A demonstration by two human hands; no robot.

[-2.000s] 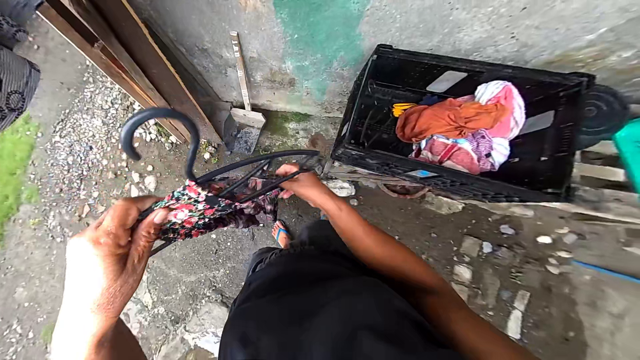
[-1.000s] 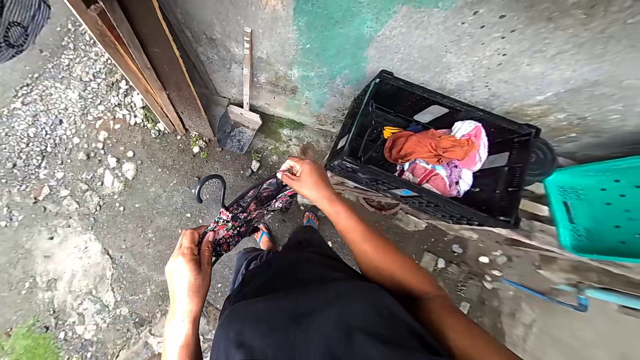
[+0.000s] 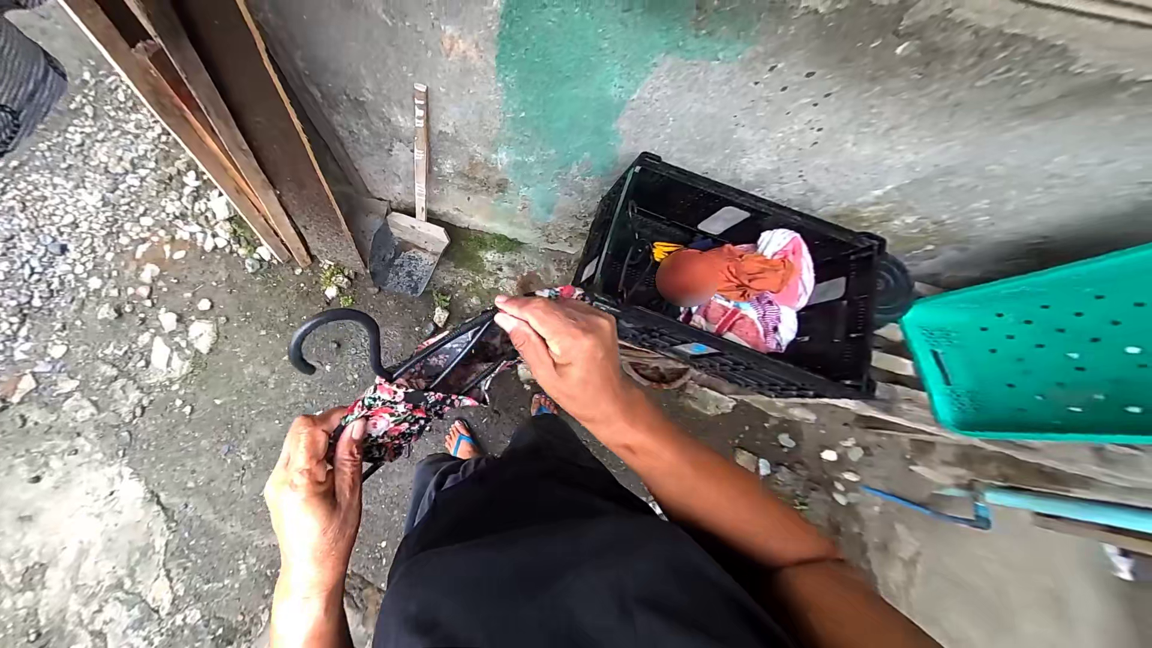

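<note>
A black plastic clothes hanger (image 3: 337,317) is held between my hands, its hook pointing up and left. A floral garment (image 3: 396,416) in red, black and white hangs on it, bunched at the left and stretched toward the right. My left hand (image 3: 317,468) pinches cloth and the hanger's left end between thumb and fingers. My right hand (image 3: 567,355) grips the hanger's right arm with some of the cloth; the exact hold under the fingers is hidden. Beyond my right hand, a black plastic crate (image 3: 742,360) holds crumpled orange, pink and white clothes (image 3: 733,279).
A green perforated plastic basket (image 3: 1035,342) stands at the right, above a light blue pipe (image 3: 1062,506). Against the concrete wall (image 3: 765,99) lean a wooden-handled dustpan (image 3: 409,252) and brown wooden boards (image 3: 243,135). Gravel (image 3: 135,180) and stones cover the ground at left.
The view has shifted, bringing the green basket further into sight. Both hands stay on the hanger and garment, and the hanger's frame shows more plainly than one second ago.
</note>
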